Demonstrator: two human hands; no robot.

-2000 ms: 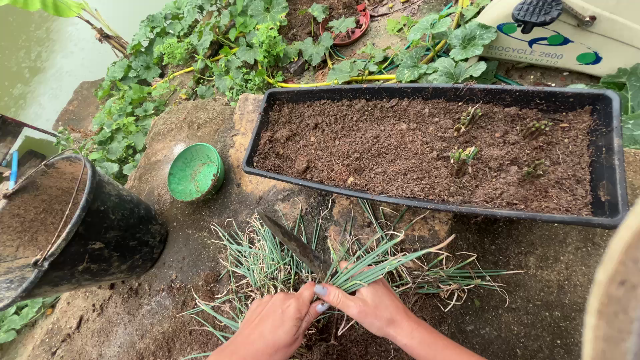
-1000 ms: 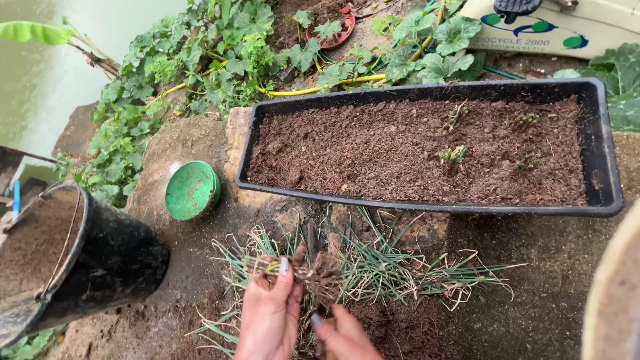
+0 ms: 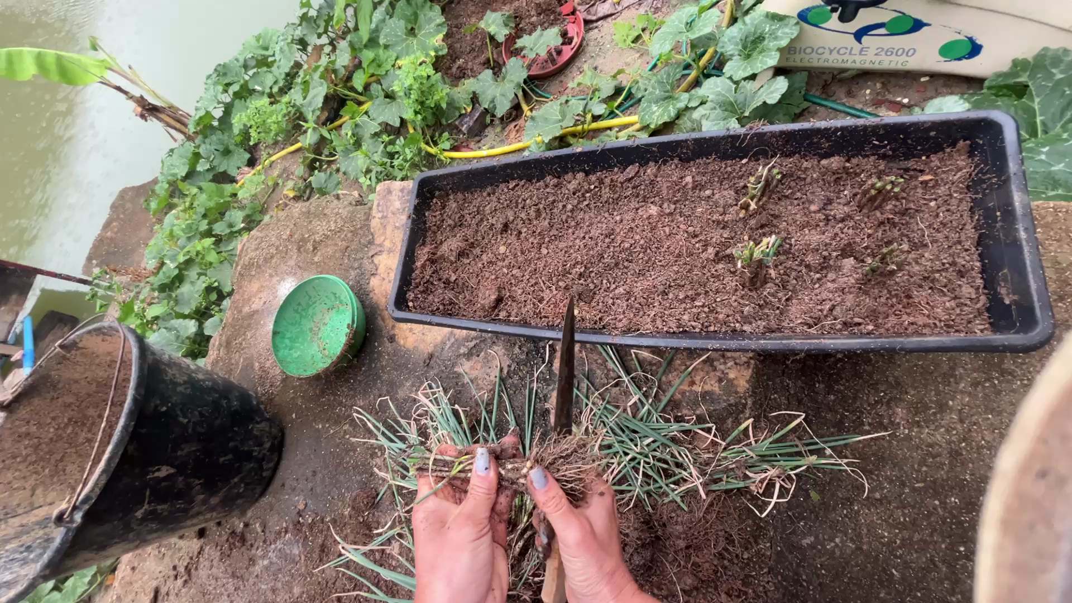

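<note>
My left hand (image 3: 466,523) grips the stem end of a small clump of trimmed plants with roots (image 3: 494,469). The fingers of my right hand (image 3: 582,528) hold the root end of that clump, and a knife (image 3: 565,377) with a wooden handle lies in the same hand, its dark blade pointing up toward the planter. Cut green leaves, thin and chive-like (image 3: 662,444), lie on the ground around both hands. Beyond them stands a long black plastic planter (image 3: 703,342) of brown soil (image 3: 586,243), with several short trimmed clumps (image 3: 758,251) upright in its right part.
A green plastic bowl (image 3: 314,327) sits on the concrete left of the planter. At the far left is a black bucket (image 3: 193,444) of soil. Leafy vines and a yellow hose (image 3: 502,151) run behind the planter. A pale rounded edge (image 3: 1026,486) shows at the right.
Two seconds ago both hands were together over the green leaves; now they hold a trimmed, rooted clump. Since one second ago the knife blade has come into plain view, pointing up.
</note>
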